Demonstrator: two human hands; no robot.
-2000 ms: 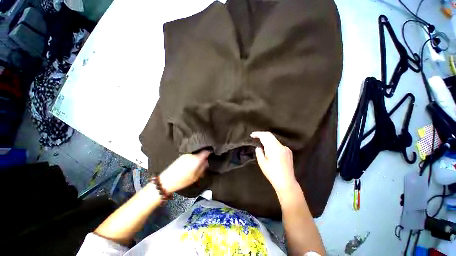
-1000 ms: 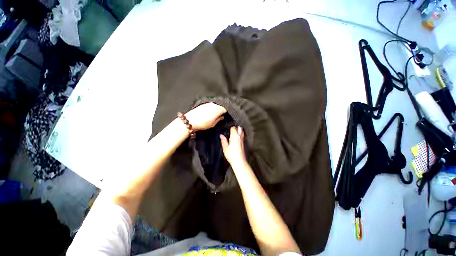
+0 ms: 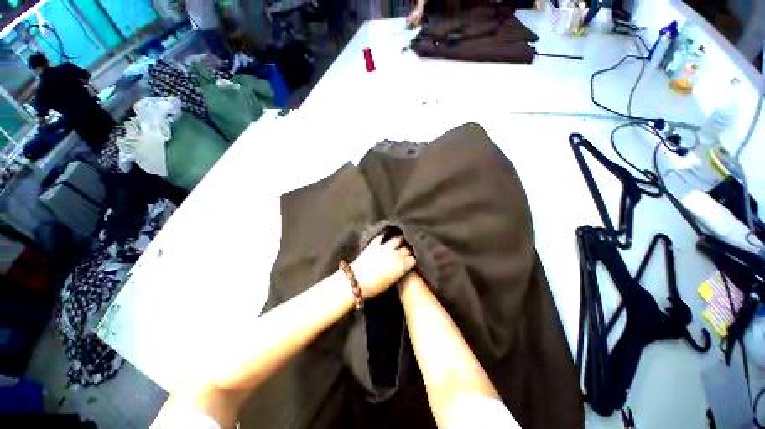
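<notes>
The brown garment (image 3: 470, 209) lies on the white table in front of me, over more brown cloth. Its gathered waistband (image 3: 436, 251) is open, and the dark inside (image 3: 384, 335) shows as a long gap. My left hand (image 3: 384, 264), with a beaded bracelet at the wrist, is at the far end of the opening, fingers bent at the waistband's inner edge. My right hand (image 3: 406, 270) is mostly hidden under my left hand and inside the opening. What its fingers hold cannot be seen.
Black hangers (image 3: 616, 310) lie at the right, with cables (image 3: 663, 138) and clutter along that side. A brown cloth pile (image 3: 478, 33) and a small red object (image 3: 368, 59) are at the far end. Fabric heaps (image 3: 197, 138) and a person in dark clothes (image 3: 67, 92) are at left.
The view has tilted up to show the far table end. The hands have come together at the far end of the waist opening, which is now narrower and longer.
</notes>
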